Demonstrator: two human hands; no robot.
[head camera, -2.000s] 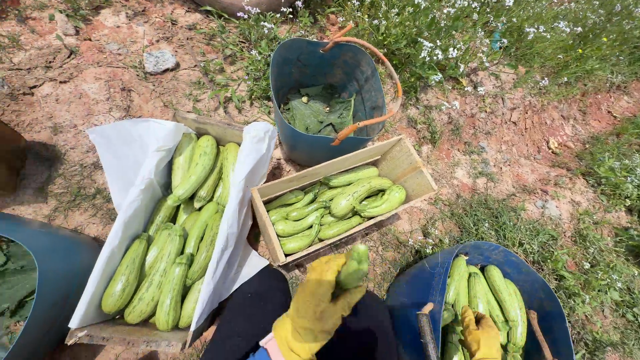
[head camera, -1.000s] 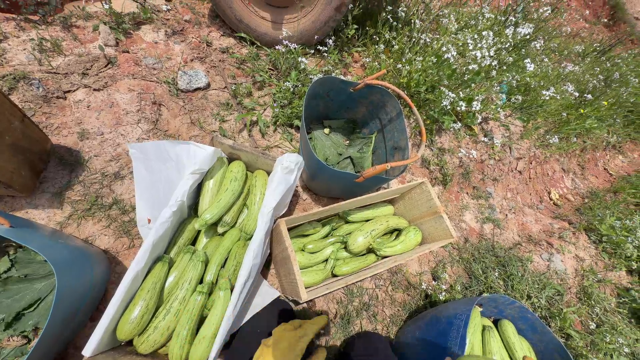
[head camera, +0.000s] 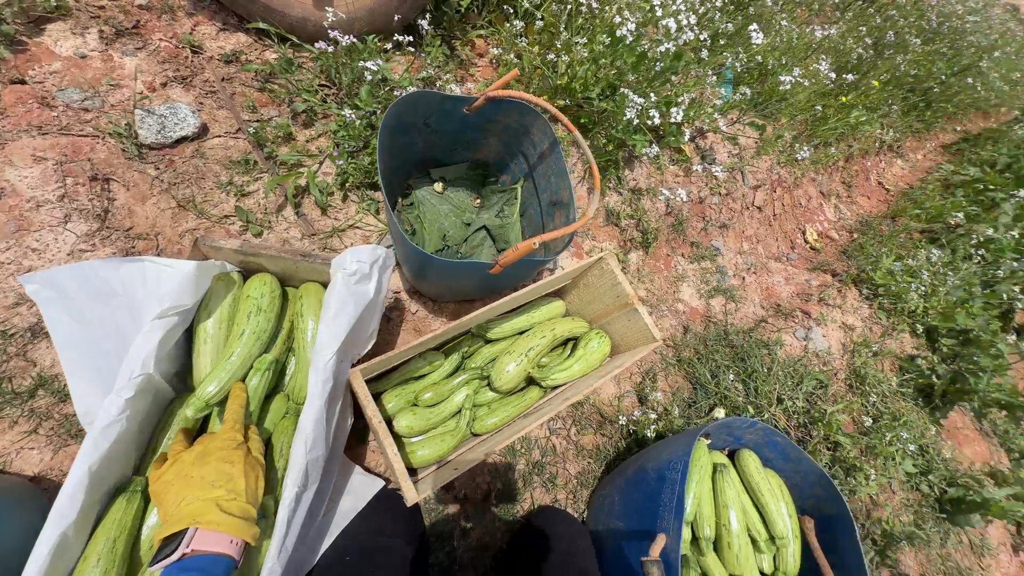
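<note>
My left hand (head camera: 210, 476), in a yellow glove with a watch at the wrist, lies on the light-green zucchini (head camera: 248, 340) in the paper-lined wooden crate at the left. Its index finger points forward along them; whether the fingers grip one is not clear. White paper (head camera: 340, 336) rises on both sides of that crate. To the right, a smaller wooden crate (head camera: 632, 320) holds several zucchini (head camera: 536, 352), some curved. A blue bucket (head camera: 632, 488) at the lower right holds more zucchini (head camera: 732, 512). My right hand is out of view.
A dark blue-green bucket (head camera: 416, 256) with an orange-wrapped handle (head camera: 588, 184) stands behind the small crate, large leaves (head camera: 460, 216) inside. A grey stone (head camera: 168, 124) lies on reddish soil. Part of a tyre (head camera: 320, 12) shows at the top. Flowering weeds (head camera: 672, 88) grow at the right.
Two seconds ago my left glove held a short green zucchini near the small crate, and my right glove was in the blue bucket. My left hand is now over the paper-lined crate; the right has left view.
</note>
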